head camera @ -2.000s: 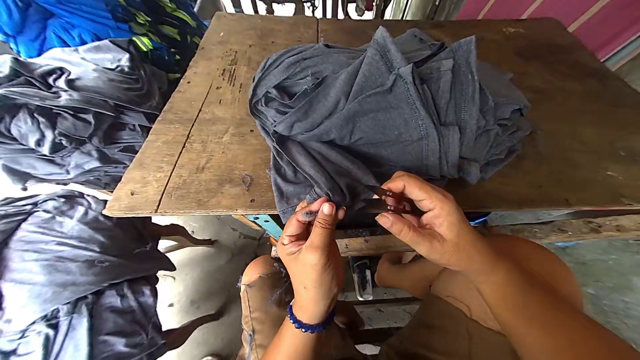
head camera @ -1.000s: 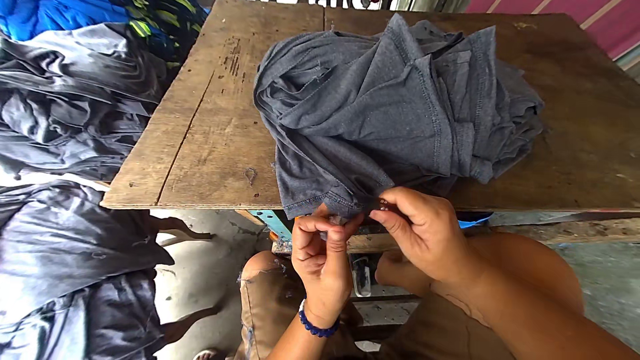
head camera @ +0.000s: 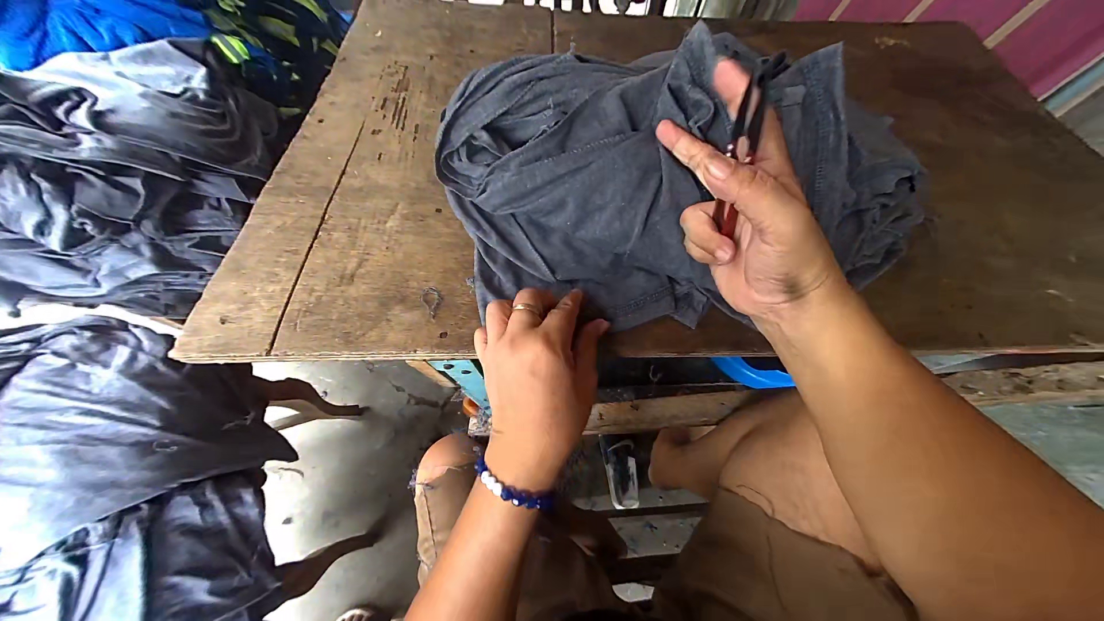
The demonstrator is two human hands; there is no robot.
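A heap of dark grey knit garments (head camera: 586, 198) lies on the brown wooden table (head camera: 336, 259). My left hand (head camera: 539, 362), with a ring and a blue bead bracelet, rests palm down on the cloth's near edge; whether its fingers pinch the fabric cannot be told. Over the right part of the heap is my right hand (head camera: 750, 207), palm turned up, holding small thread snips (head camera: 743, 138) with dark blades and reddish handles. Its fingertips are against a raised fold of the grey cloth.
Piles of grey garments (head camera: 112, 233) stand at the left, with a blue cloth (head camera: 103, 30) behind them. A loop of thread (head camera: 431, 300) lies near the table's front edge. Below that edge are a blue plastic rim (head camera: 750, 373) and a wooden crossbar (head camera: 673, 410).
Both hands were together at the cloth's near edge. My right hand has moved up and away over the heap with the snips; my left hand has turned palm down onto the cloth.
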